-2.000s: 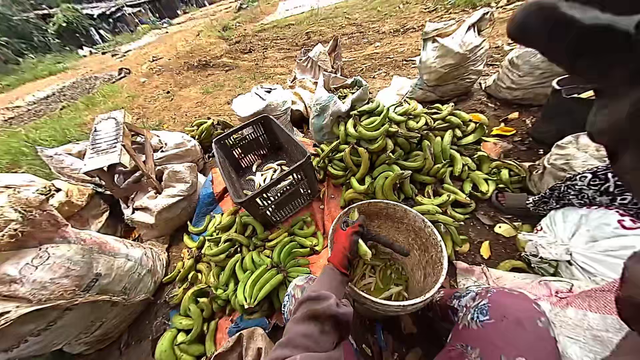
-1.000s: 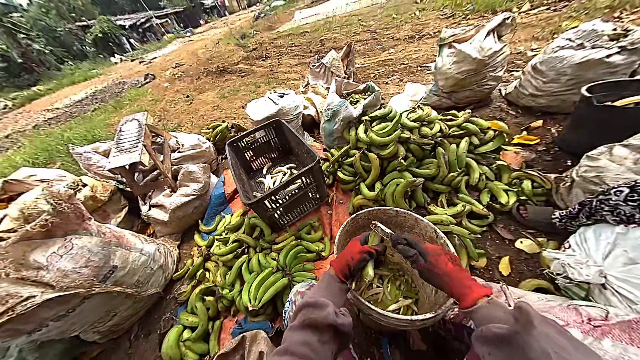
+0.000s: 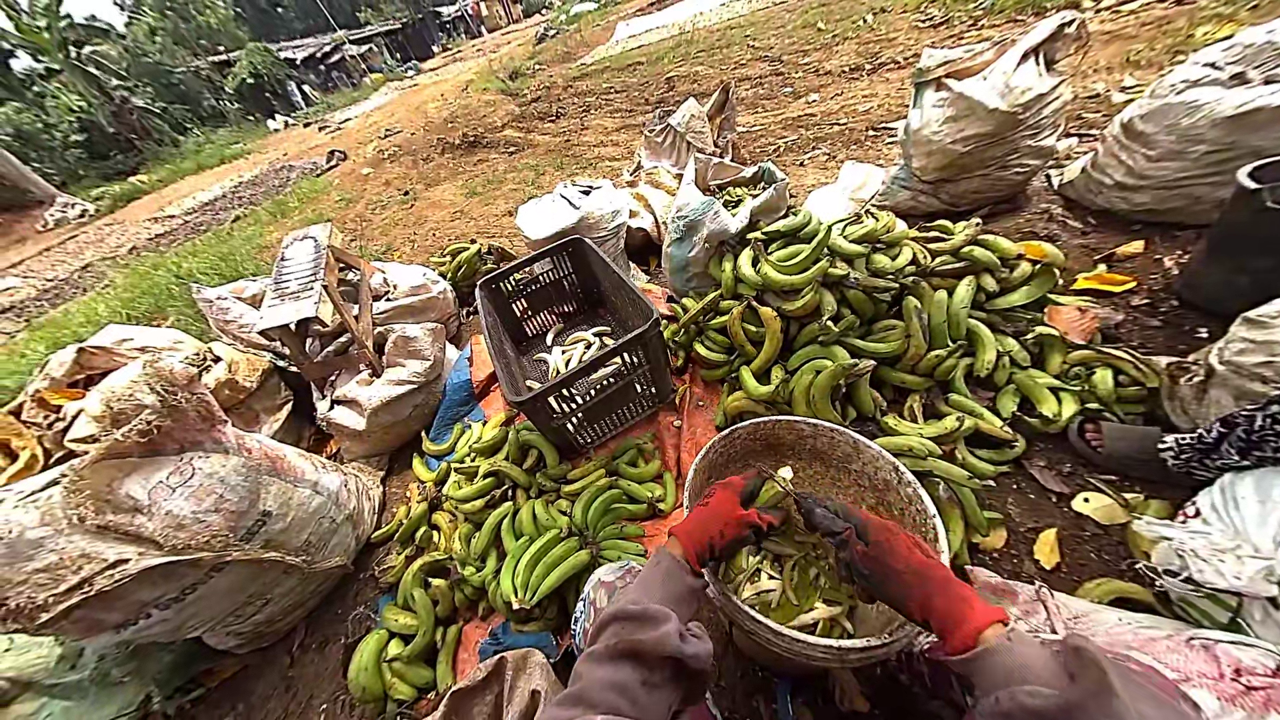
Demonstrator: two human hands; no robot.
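My left hand (image 3: 728,516), in a red and dark work glove, is closed around a green banana (image 3: 774,490) over the left part of a dirty round bucket (image 3: 915,500). My right hand (image 3: 885,560), gloved alike, reaches across from the right with its fingers near the banana's end; whether it grips a tool is hidden. Green peels (image 3: 790,590) lie inside the bucket below both hands. Beyond, a black plastic crate (image 3: 610,385) holds several peeled pale bananas (image 3: 575,352).
Green banana bunches lie in a heap (image 3: 860,330) behind the bucket and in another (image 3: 540,540) to its left. Stuffed sacks (image 3: 200,520) stand at left and back. A wooden stool (image 3: 325,290) rests on sacks. A person's sandalled foot (image 3: 1120,445) is at right.
My right hand, raised at the upper right two seconds ago, came down to the bucket beside my left hand. Since one second ago both have stayed over it.
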